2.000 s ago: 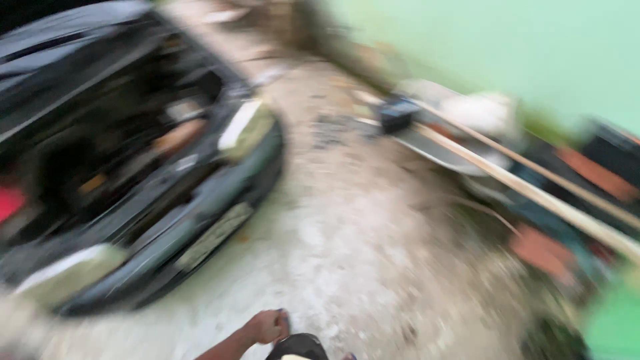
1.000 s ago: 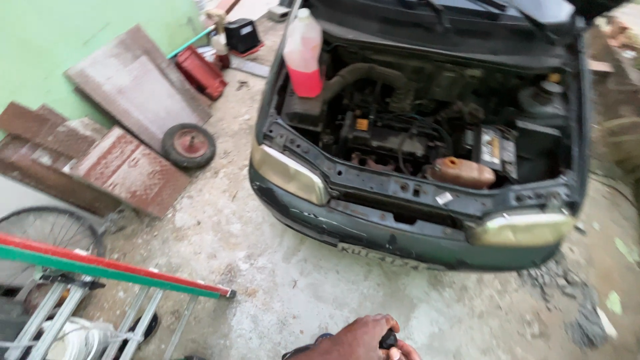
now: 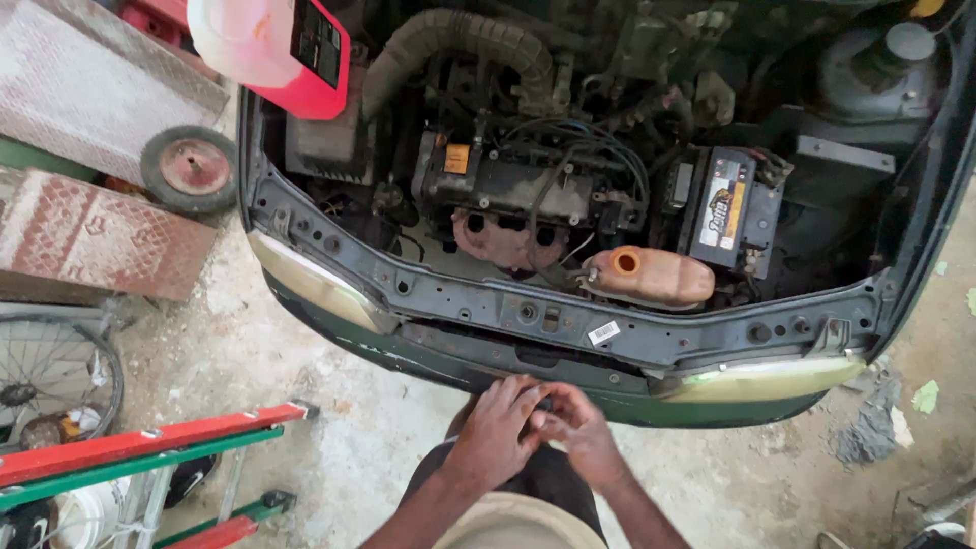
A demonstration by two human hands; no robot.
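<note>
Both my hands meet over the front bumper's edge of a car with its engine bay exposed. My left hand [image 3: 496, 427] and my right hand [image 3: 576, 431] have their fingers around a small black object [image 3: 544, 404], mostly hidden; it may be a cap. Beyond them, behind the front crossmember [image 3: 488, 301], lies a brownish plastic coolant expansion tank [image 3: 663, 276] with its orange-rimmed filler neck uncovered. A car battery [image 3: 732, 210] stands behind the tank. At the upper left, a translucent jug of pink liquid [image 3: 313, 61] rests over the air filter box [image 3: 328, 145].
A red and green ladder [image 3: 152, 442] reaches in from the lower left, near a bicycle wheel [image 3: 53, 374]. Above these are a small rubber-tyred wheel [image 3: 191, 168] and reddish patterned slabs [image 3: 114, 236]. Grey debris [image 3: 869, 431] lies on the concrete floor at the right.
The view has turned to the car and come closer to the engine bay. Both hands are now together in full view around the small black object, which showed at the fingers one second ago.
</note>
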